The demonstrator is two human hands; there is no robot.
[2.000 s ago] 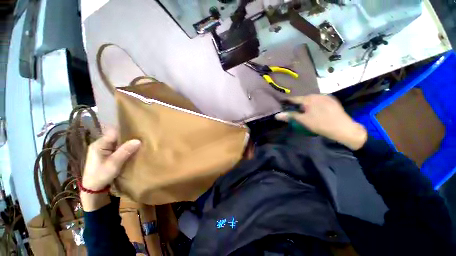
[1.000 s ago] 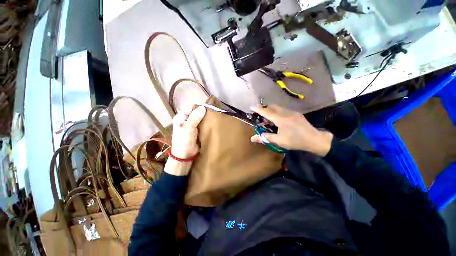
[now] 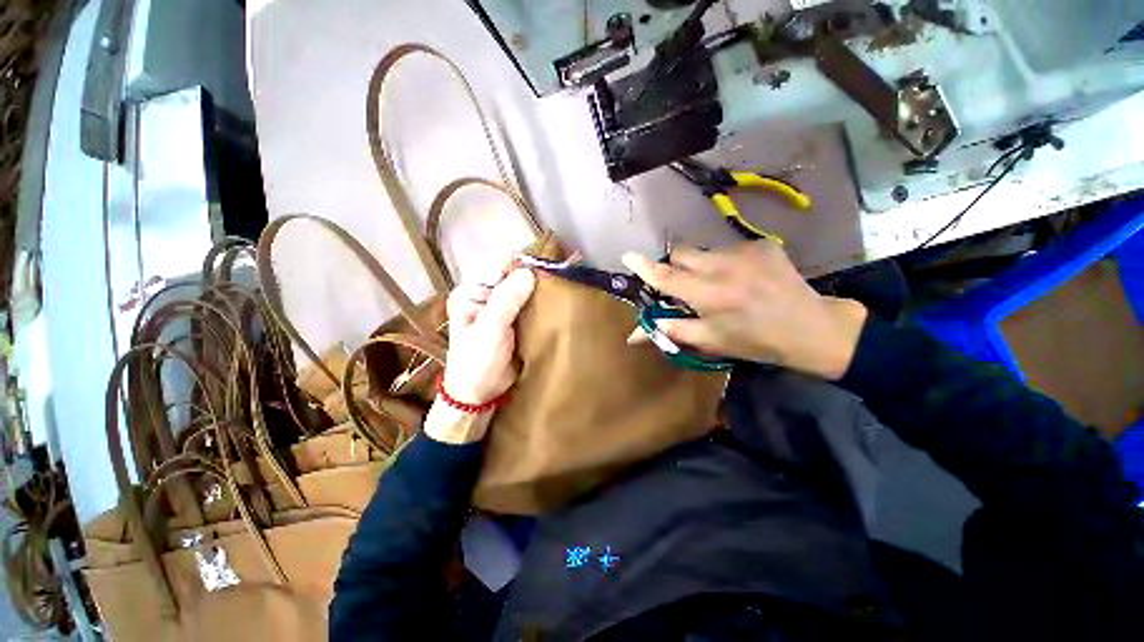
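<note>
A tan tote bag lies over the table's front edge and my aproned lap, its brown handle loops on the tabletop. My left hand pinches the bag's top corner, where a pale edge strip shows. My right hand holds dark scissors with green loop handles. Their dark blades point left and touch or nearly touch the pale edge beside my left fingers. Whether the blades are fully closed is hard to tell.
Yellow-handled pliers lie on the table below the sewing machine's dark arm bed. A bolted metal bar is right of it. A heap of tan bags stands at left. A blue crate with tan pieces is at right.
Since the earliest frame, the bag has turned and my left hand has shifted to its top corner. My right hand has brought the scissors left to the bag's edge.
</note>
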